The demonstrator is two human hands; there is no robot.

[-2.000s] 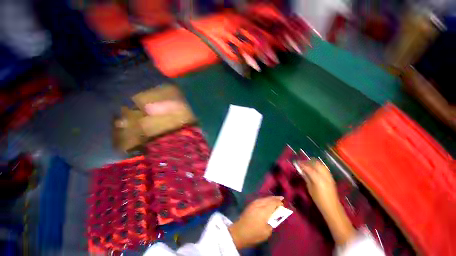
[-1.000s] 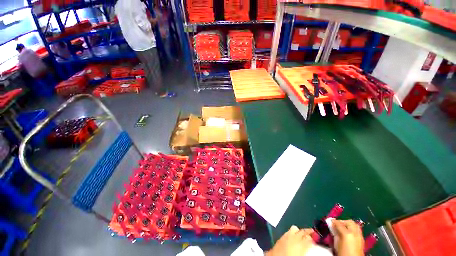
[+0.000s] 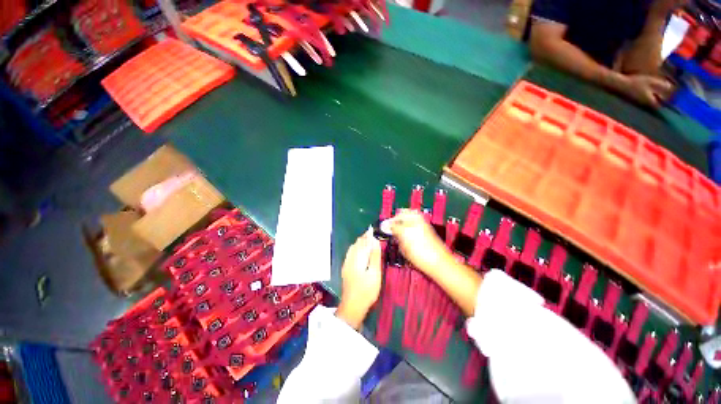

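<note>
Crimson-strap wristwatches (image 3: pixel 491 259) with dark square faces lie side by side in a long row on the green bench. My left hand (image 3: pixel 362 272) is at the row's left end, its fingertips on the edge of a dark watch face (image 3: pixel 383 231). My right hand (image 3: pixel 417 236) meets it there, with a small white piece (image 3: pixel 386 226) between its fingers against the face. The fingers hide part of the watch. A long white paper sheet (image 3: pixel 305 215) lies on the bench to the left of my hands.
An orange compartment tray (image 3: pixel 585 189) lies behind the row. Another orange tray (image 3: pixel 164 81) and a tray with black and crimson straps (image 3: pixel 251 35) are at the back left. Filled watch trays (image 3: pixel 229 292) and an open cardboard box (image 3: pixel 170 207) are low at left. A person's arms (image 3: pixel 589 67) rest across the bench.
The view has swung right, showing the watch row and orange tray. My hands now show fully, still together at a watch. Two seconds ago they were apart, the left holding a white card.
</note>
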